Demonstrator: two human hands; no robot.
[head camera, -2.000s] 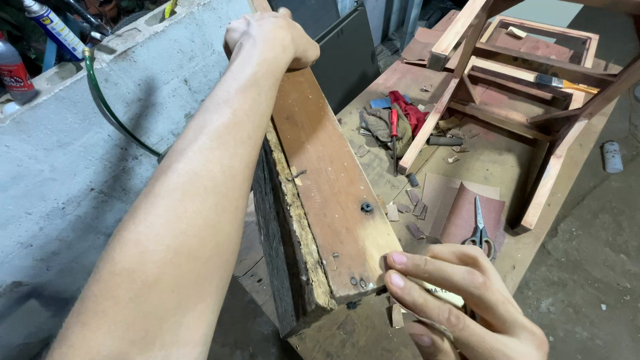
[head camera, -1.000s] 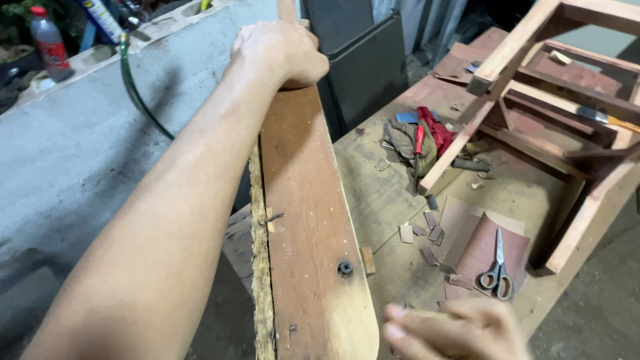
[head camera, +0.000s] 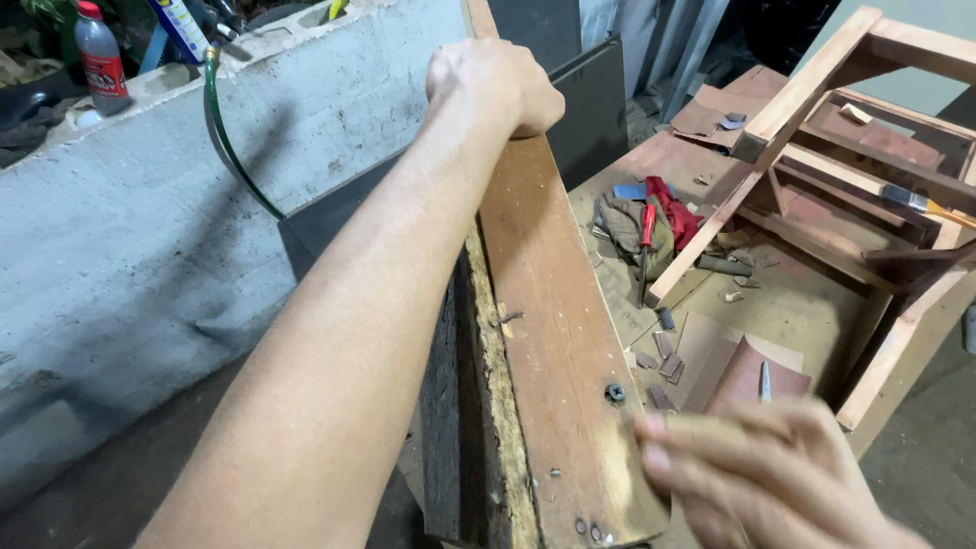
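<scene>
My left hand (head camera: 496, 88) grips the far part of a long wooden board (head camera: 545, 252), its forearm crossing the view from the lower left. My right hand (head camera: 755, 473), blurred, is at the board's near right edge with fingers bent; whether something is held in it cannot be told. A dark cross-head screw (head camera: 614, 393) stands in the board close to my right fingertips. A bent nail (head camera: 509, 318) sticks out by the left edge. Beneath and left of the board runs a rough, splintered timber (head camera: 499, 412).
A wooden frame (head camera: 808, 84) with a paintbrush (head camera: 915, 200) stands on the worktable at right. Beside it lie a red-handled screwdriver (head camera: 647, 229), rags (head camera: 629, 221), sandpaper (head camera: 743, 374) and partly hidden scissors (head camera: 765, 381). A concrete wall (head camera: 152, 229) with a bottle (head camera: 103, 65) rises at left.
My right hand has come back to the board's near edge after being apart from it one second ago. Two seconds ago it held a light-coloured object there. My left hand stays on the board.
</scene>
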